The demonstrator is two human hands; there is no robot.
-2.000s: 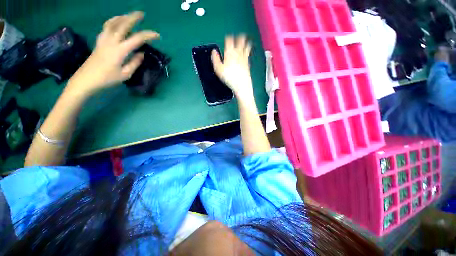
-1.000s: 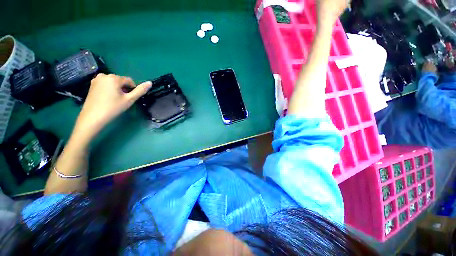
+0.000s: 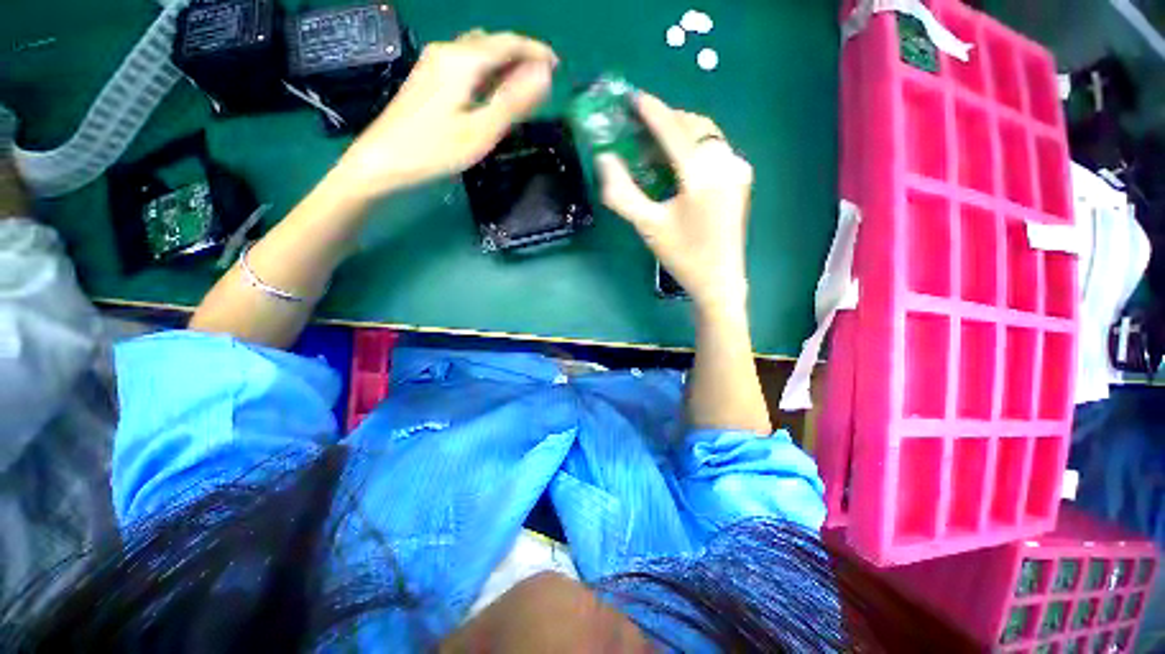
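My right hand (image 3: 690,192) holds a green circuit board (image 3: 613,128) between thumb and fingers, above the green bench mat. The board is slightly blurred. An open black housing (image 3: 526,192) lies on the mat just left of the board and looks empty. My left hand (image 3: 447,109) is over the housing's upper left, fingers bent and apart from the board; I see nothing in it. A phone (image 3: 668,284) lies mostly hidden under my right hand and wrist, with only its lower end showing.
A housing with a green board (image 3: 179,217) lies at left. Two black units (image 3: 345,49) and a label strip (image 3: 109,121) are at upper left. White discs (image 3: 707,59) lie at the top. A pink divided tray (image 3: 924,371) stands at right, above stacked pink trays (image 3: 1022,588). A grey sleeve shows far left.
My right hand has come back from the pink tray with a green board. My left hand has moved off the housing's edge. The view has shifted, so the bench items sit differently in the picture.
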